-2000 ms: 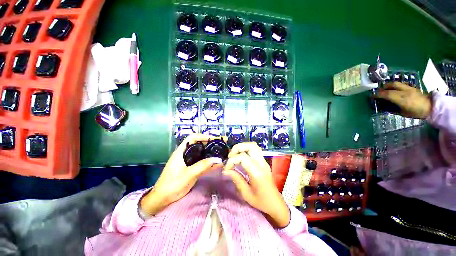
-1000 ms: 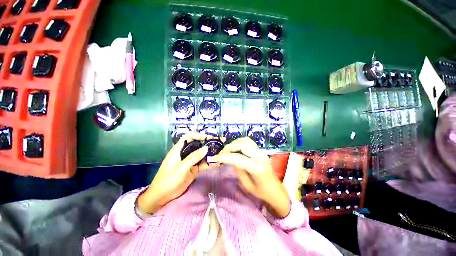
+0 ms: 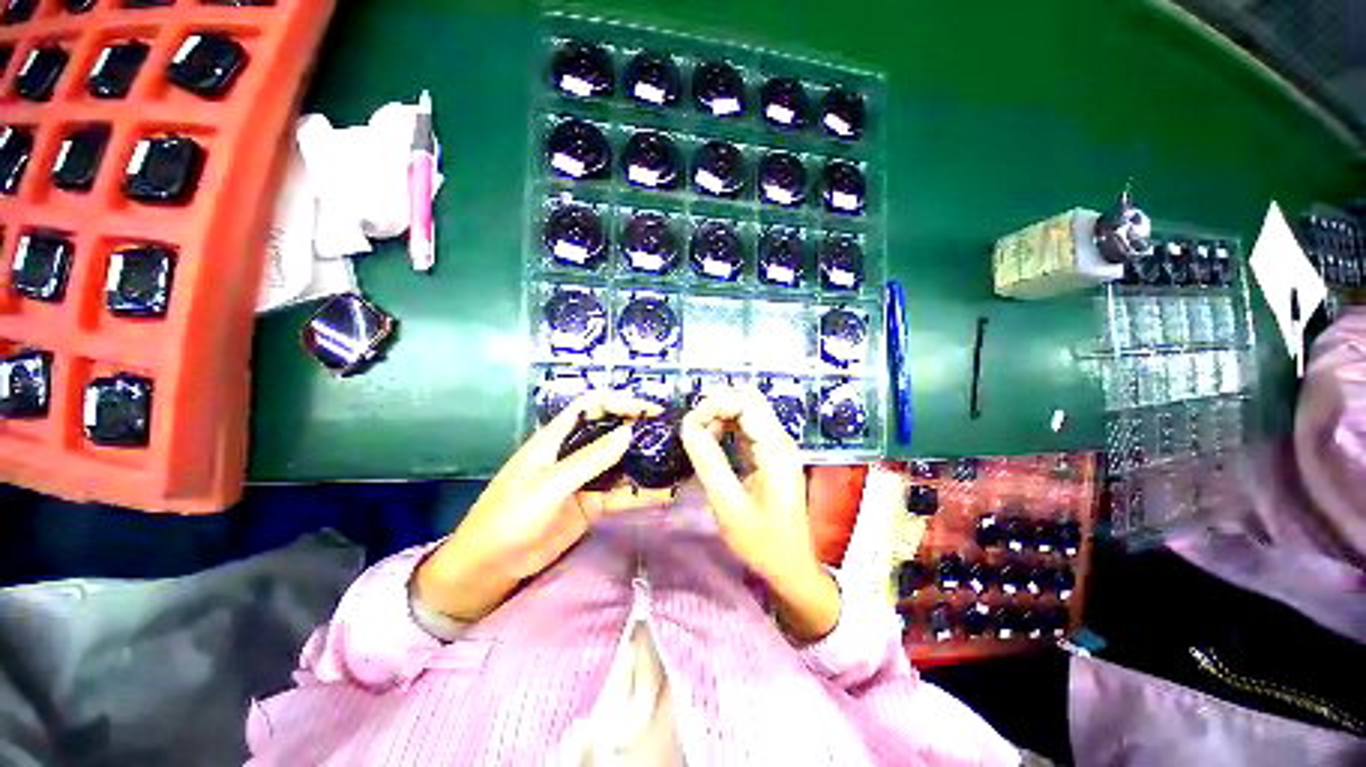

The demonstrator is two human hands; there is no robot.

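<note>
My left hand [image 3: 517,517] holds two black round lens units [image 3: 656,447] side by side, just over the near edge of the clear tray [image 3: 887,195]. My right hand [image 3: 761,502] is raised at their right side, its fingertips bent close to the right unit; whether they touch it or pinch something small cannot be told. The tray holds rows of black lens units with small white labels. Two adjoining pockets [image 3: 749,333] in its fourth row are empty. My hands hide part of the nearest row.
Orange-red tray [image 3: 225,315] at left; single loose unit [image 3: 348,333], wipes [image 3: 360,180] and pink-white pen [image 3: 421,188] beside it. Blue pen [image 3: 900,360], black stick [image 3: 978,367], bottle [image 3: 1056,252] and second clear tray [image 3: 1176,337] at right. Lower red tray [image 3: 974,647] below the bench edge.
The neighbour's hand has left the second clear tray. My right fingers were across the right unit one second ago and are now at its right side. The view has shifted slightly.
</note>
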